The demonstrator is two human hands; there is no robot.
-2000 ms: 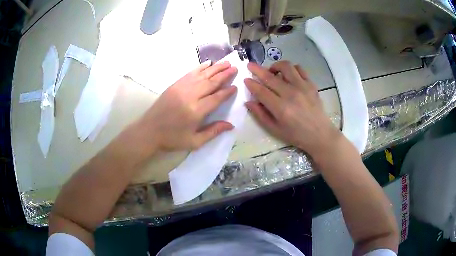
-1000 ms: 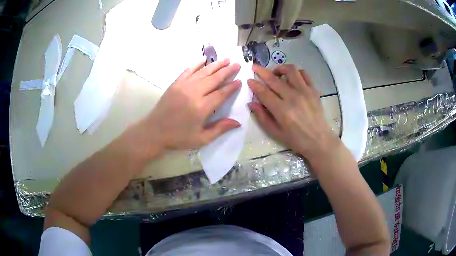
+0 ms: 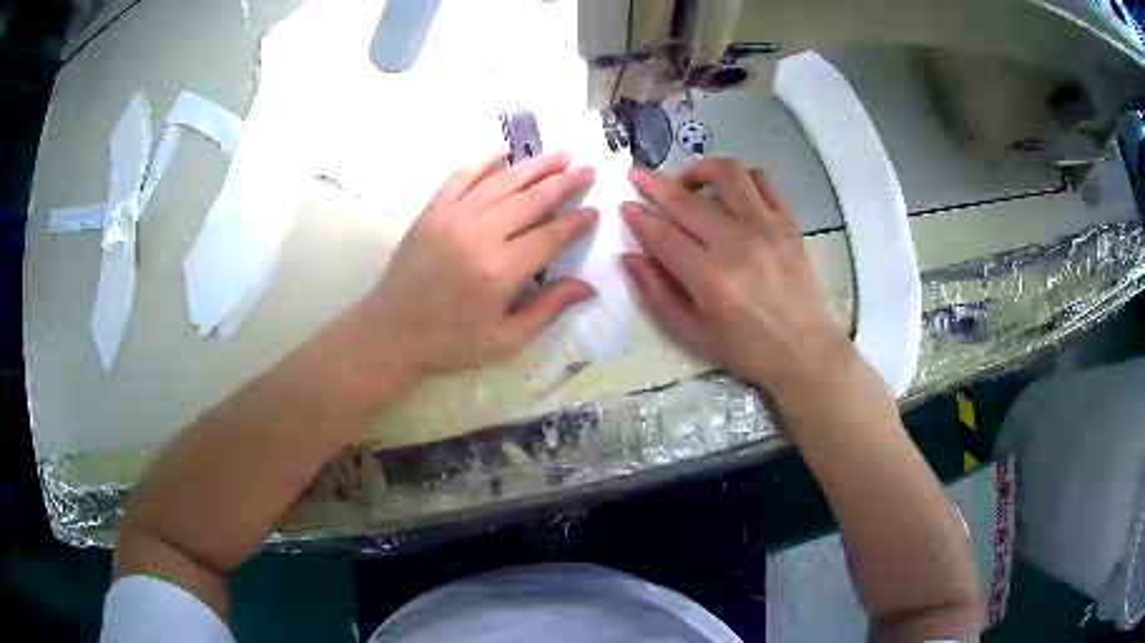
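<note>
A white curved collar piece (image 3: 600, 302) lies under the presser foot (image 3: 615, 129), its lower end blurred above the table's front part. My left hand (image 3: 483, 264) lies flat on its left side, pressing it down. My right hand (image 3: 728, 258) rests with its fingertips on its right edge, just below the foot. Both hands' fingers are slightly spread. The needle tip cannot be made out. The white cloth at the needle is washed out by the lamp.
A white arc of stacked collar pieces (image 3: 866, 207) lies right of my right hand. Crossed white strips (image 3: 119, 226) lie far left, beside a pile of white cut pieces (image 3: 232, 270). The machine head (image 3: 979, 88) spans the top right. Plastic film (image 3: 502, 459) wraps the front edge.
The collar piece has moved forward under the foot; its lower end, earlier over the front edge, now shows just below my fingers. My hands have stayed nearly in place.
</note>
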